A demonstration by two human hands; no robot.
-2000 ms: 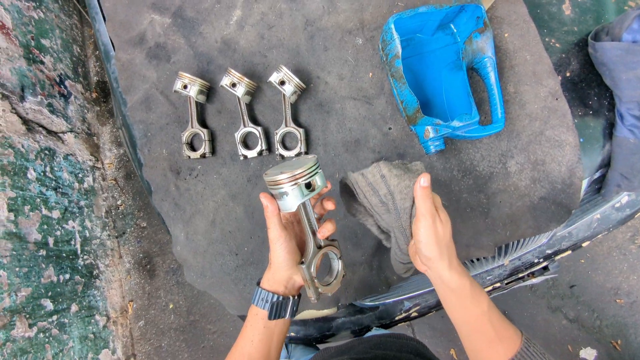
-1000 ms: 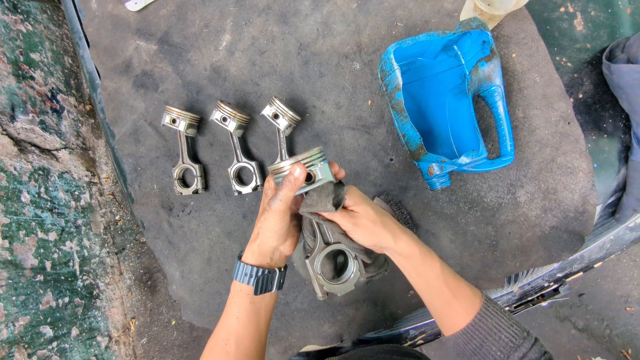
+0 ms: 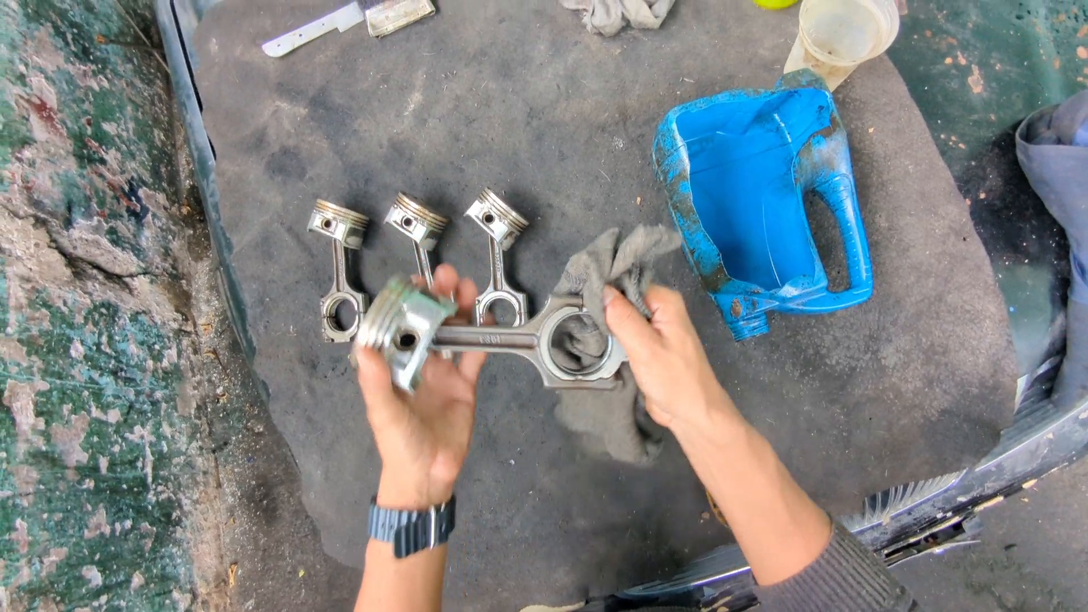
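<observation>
A piston with its connecting rod lies roughly level between my hands, piston to the left. My left hand cups the piston, thumb on its lower edge and fingers behind. At the rod's big end, my right hand grips the ring together with a grey cloth, which hangs below and shows through the bore. Beyond my hands, several pistons with rods stand in a row: the left one, the middle one partly hidden by my left fingers, and the right one.
A cut-open blue plastic jug lies to the right, a translucent plastic cup behind it. At the far edge are a white-handled knife and another cloth. A peeling wall borders the dark mat on the left.
The piston and rod have turned from upright to level, big end now to the right. My right hand and the cloth have moved from the rod's shank, beside the piston, to the big end.
</observation>
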